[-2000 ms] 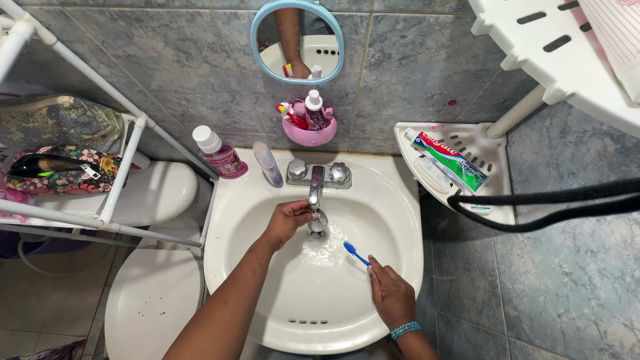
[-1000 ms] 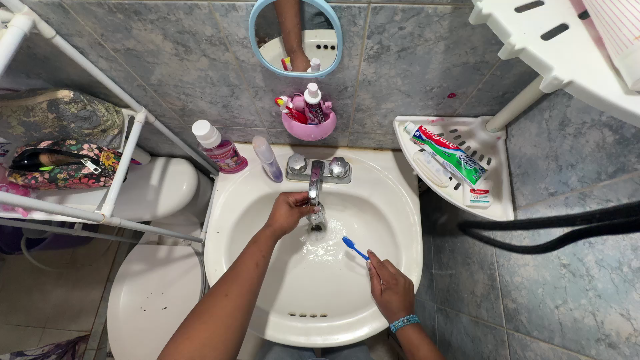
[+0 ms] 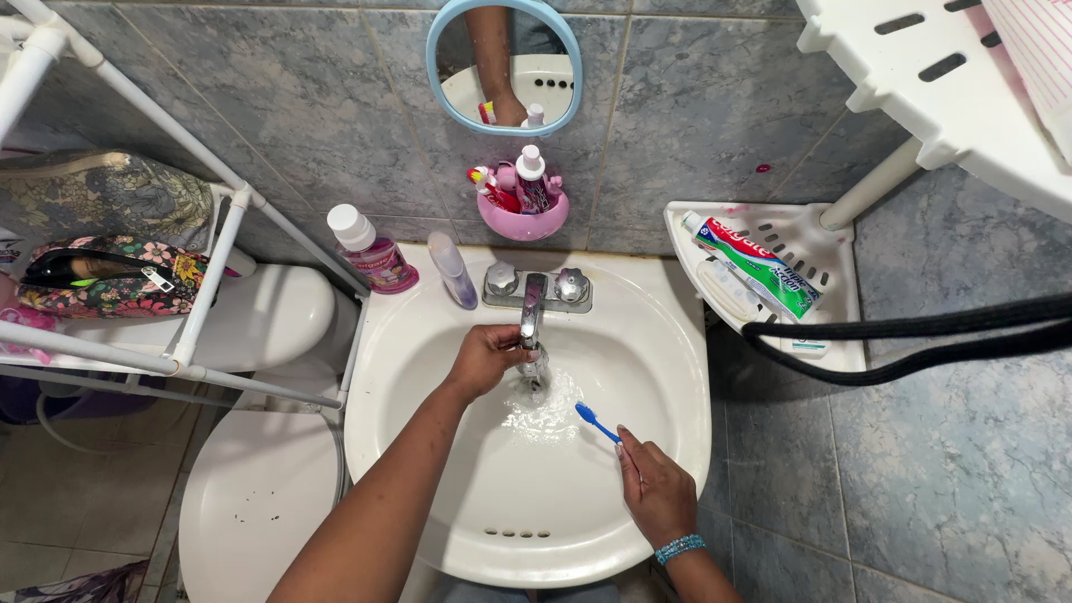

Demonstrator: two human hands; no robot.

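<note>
Water runs from the chrome faucet [image 3: 532, 306] into the white washbasin [image 3: 536, 548]. My left hand [image 3: 490, 360] is at the spout's end, fingers around its tip by the stream; whether it grips the spout or something clear there, I cannot tell. In my right hand [image 3: 657, 486] is a blue toothbrush [image 3: 596, 421], its head over the basin to the right of the stream. A beaded bracelet is on that wrist. Behind the basin's left rim stand a mouthwash bottle [image 3: 381, 264] and a translucent, narrow container [image 3: 453, 272].
A pink wall cup [image 3: 523, 219] holds a toothbrush and a small bottle below a blue-framed mirror [image 3: 431, 63]. Right, a corner shelf [image 3: 680, 243] bears a toothpaste tube [image 3: 758, 266]. A black cord [image 3: 904, 322] crosses there. Left are a pipe rack [image 3: 213, 293] and a toilet [image 3: 260, 494].
</note>
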